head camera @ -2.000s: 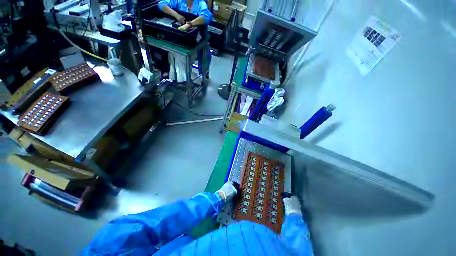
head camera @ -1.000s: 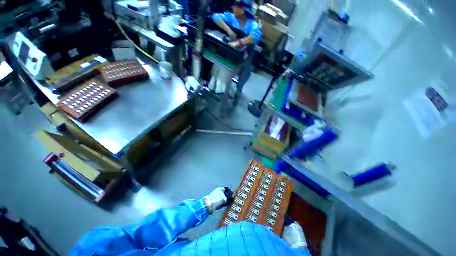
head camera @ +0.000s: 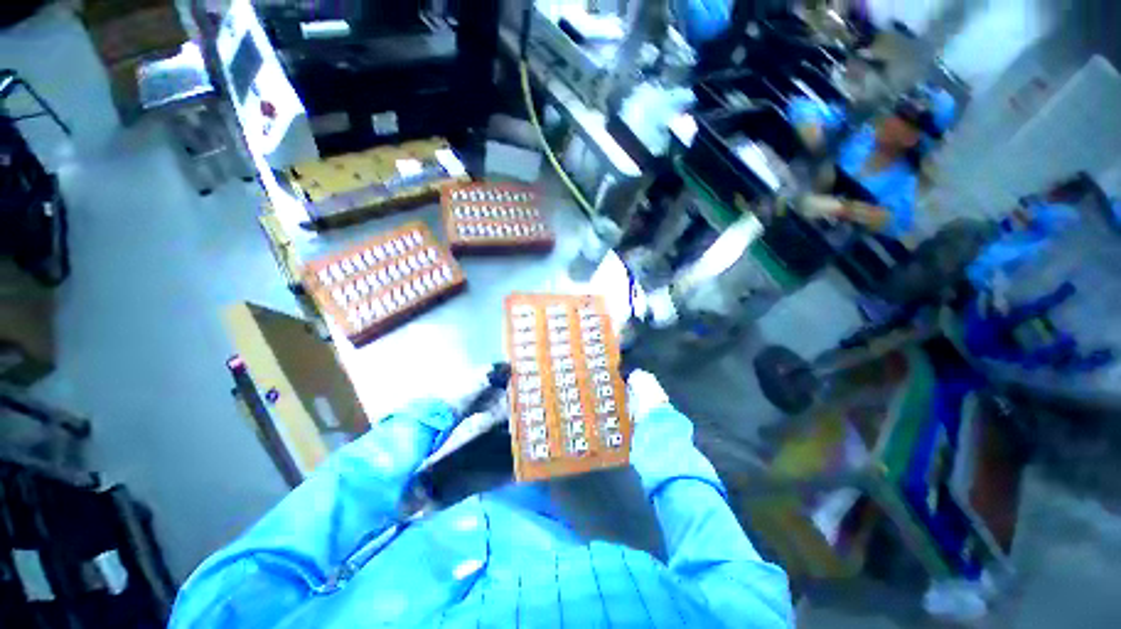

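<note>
An orange-brown carrier plate (head camera: pixel 541 469) with three rows of small silver-white parts is held up in front of my body, over the near edge of the metal table. My left hand (head camera: pixel 482 399) grips its left edge; the hand is blurred and its fingertips look dark. My right hand (head camera: pixel 644 396), in a white glove, grips its right edge. The fingers under the plate are hidden.
The shiny metal table (head camera: pixel 412 369) bears two more filled carriers (head camera: pixel 384 283), (head camera: pixel 497 219) and a yellow slotted rail (head camera: pixel 369 176). A cardboard box (head camera: pixel 289 381) stands below left. A person in blue (head camera: pixel 879 178) works at the upper right. The right side is blurred.
The carrier plate has been lifted out of the printing base and carried left to the metal table, held by both hands. The view has turned left; the raised stencil frame has left the picture.
</note>
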